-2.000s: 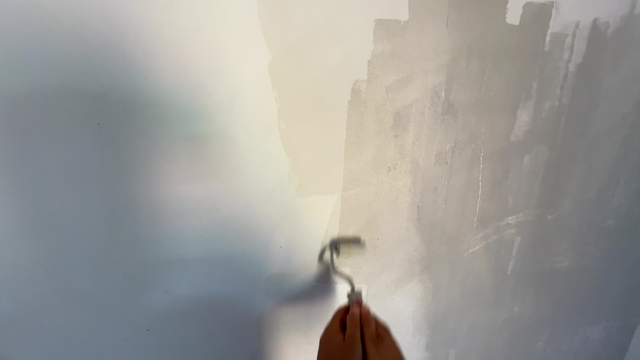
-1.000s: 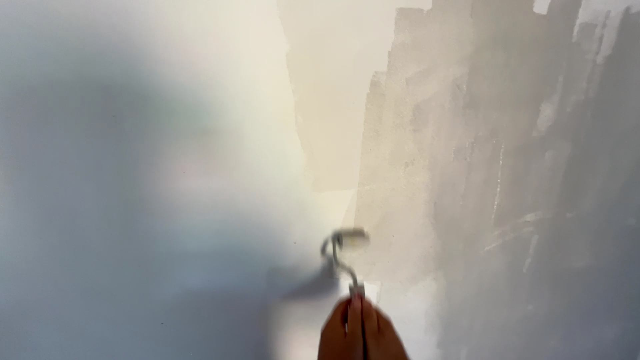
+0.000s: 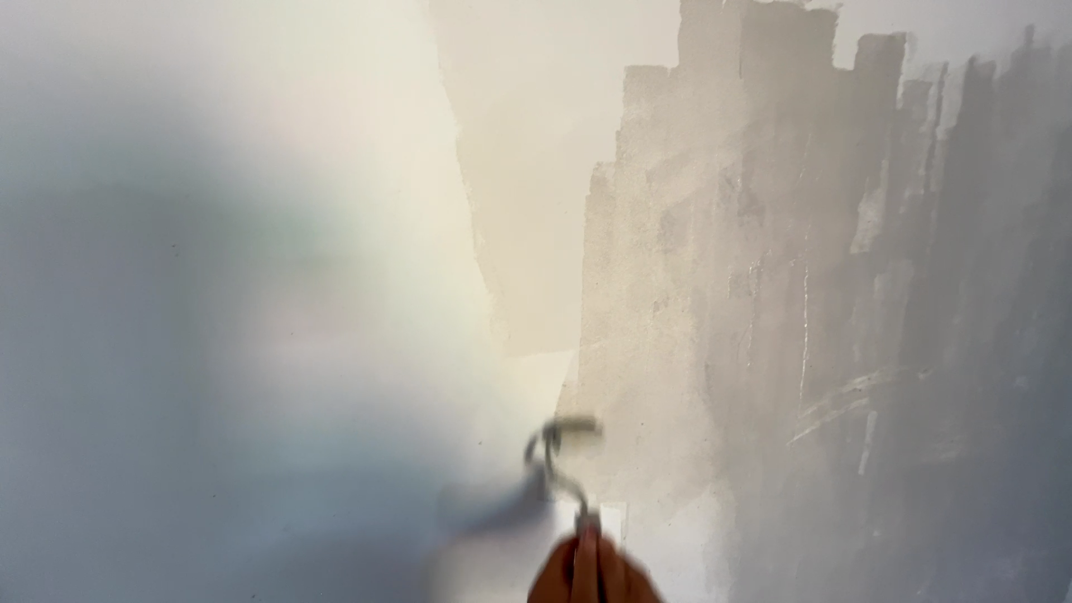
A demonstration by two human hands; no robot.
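Observation:
At the bottom centre, my right hand [image 3: 590, 574] is closed around the handle of a small paint roller [image 3: 576, 425], its fingers pointing up. A bent metal frame rises from the handle to the roller head, which is blurred and lies over the lower left part of a beige-grey painted area [image 3: 662, 293] on the wall. The roller's cover is hard to make out, and whether it touches the wall cannot be told. No second hand can be made out; my left hand is not in view.
A pale wall [image 3: 377, 251] fills the view, with a soft dark shadow over its left side. A lighter beige patch [image 3: 523, 209] adjoins the streaky paint. Uneven vertical strokes and whitish scratch-like marks [image 3: 846, 398] show on the right.

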